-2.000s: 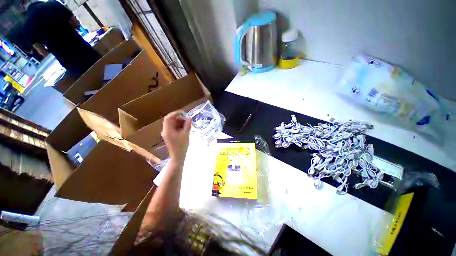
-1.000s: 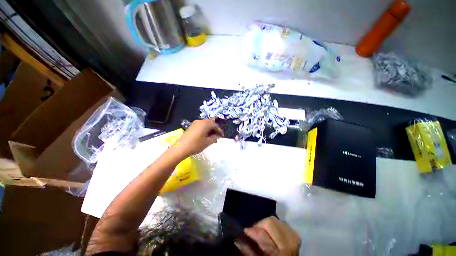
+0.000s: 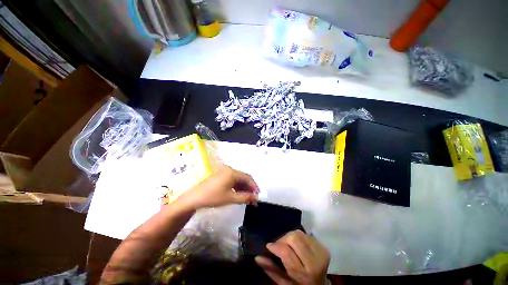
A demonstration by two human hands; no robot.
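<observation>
My left hand (image 3: 225,188), bare, is above the white tabletop at the upper left corner of an open black box (image 3: 272,225). Its fingertips are pinched on a small pale piece, possibly a short cable, too blurred to tell. My right hand (image 3: 298,257) grips the lower right part of the black box, and its fingers cover that part. The box's lower end is hidden by my hand and dark clothing or hair. A tangled heap of white-grey cables (image 3: 270,114) lies on the black strip beyond.
A yellow box (image 3: 184,167) lies left. A larger black box (image 3: 376,161) with a yellow side stands right, a wrapped yellow box (image 3: 469,150) farther right. A phone (image 3: 171,110) and clear bag (image 3: 120,133) are left. Kettle (image 3: 167,19), white bag (image 3: 314,44) and orange bottle (image 3: 415,25) are behind.
My view has turned right from the cartons. My left hand has moved from the cable heap down to the black box. My right hand stays at the box.
</observation>
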